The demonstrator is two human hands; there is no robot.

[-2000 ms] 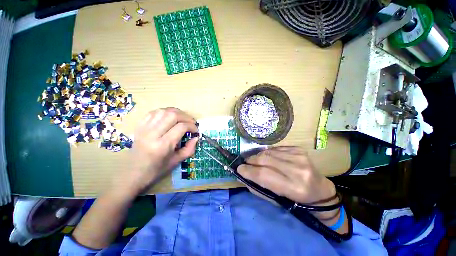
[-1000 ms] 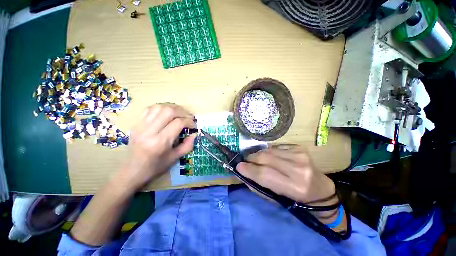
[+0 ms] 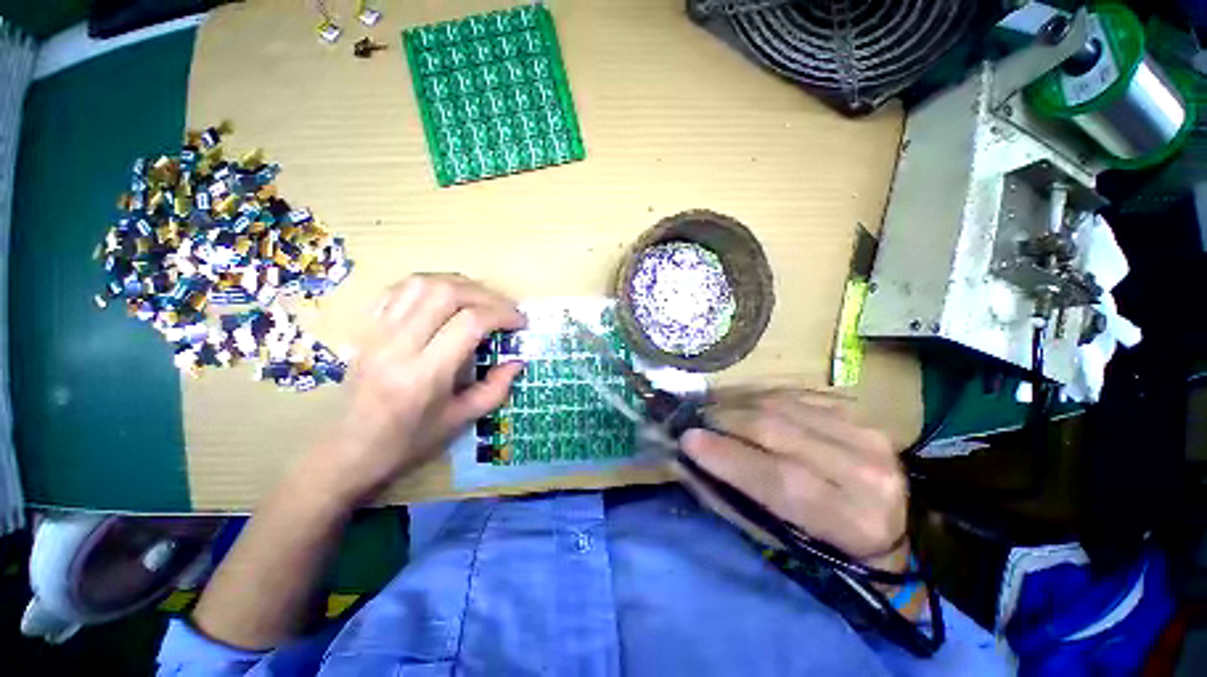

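The green circuit board panel [image 3: 569, 410] lies on a white backing sheet [image 3: 470, 466] close to my body, with black parts along its left side. My left hand [image 3: 430, 364] is at the panel's upper left, thumb and fingertips apart over the edge parts; whether a part is between them is hidden. My right hand [image 3: 801, 463] holds the soldering iron [image 3: 675, 413], blurred by motion, its tip over the panel's upper right part. A pile of small mixed components [image 3: 225, 258] lies to the left.
The tip cleaner pot [image 3: 695, 291] stands right behind the panel. A spare green panel [image 3: 496, 95] and few loose parts [image 3: 368, 48] lie farther back. The solder feeder [image 3: 940, 199] with its reel [image 3: 1125, 99] stands right, beside a yellow-green strip [image 3: 850, 331]. A black fan [image 3: 854, 46] is at the back.
My right hand and the iron have moved right, and the tip has left the spot by my left fingertips. My left hand stays at the panel's left side.
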